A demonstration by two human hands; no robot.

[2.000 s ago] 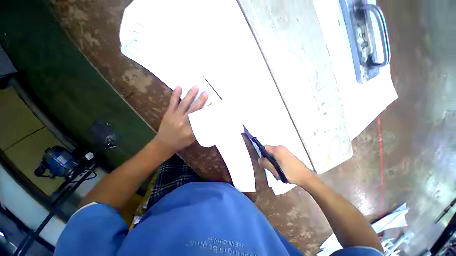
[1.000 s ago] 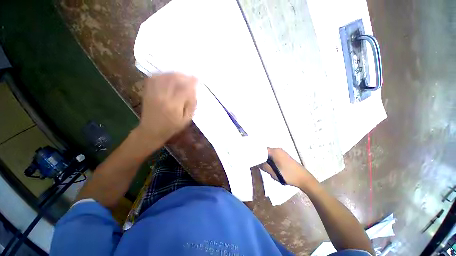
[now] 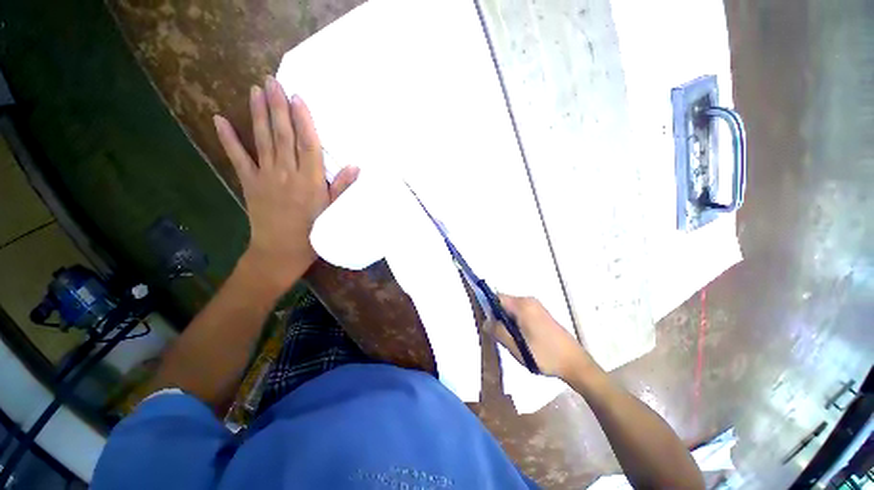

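Observation:
The white fabric stack (image 3: 412,96) lies across the table. My right hand (image 3: 539,335) holds the shears (image 3: 479,287) by their black handles, with the blades at the cut line in the fabric. A long curved white strip (image 3: 446,321) hangs on the near left side of the cut; its upper part is folded or curled beside my left hand. My left hand (image 3: 286,196) lies spread at the fabric's left edge, its thumb on the fabric. Its fingers are apart; it grips nothing that I can see.
A long greyish board (image 3: 565,144) lies across the fabric. A metal weight with a loop handle (image 3: 704,153) stands right of it on the fabric. The brown table (image 3: 364,311) has a red line at right. White scraps (image 3: 714,457) lie at lower right.
My left hand has gone from holding the strip near the cut to lying spread further up the left edge. The shears' blades show more fully in the cut. The fabric, board and weight sit lower in view.

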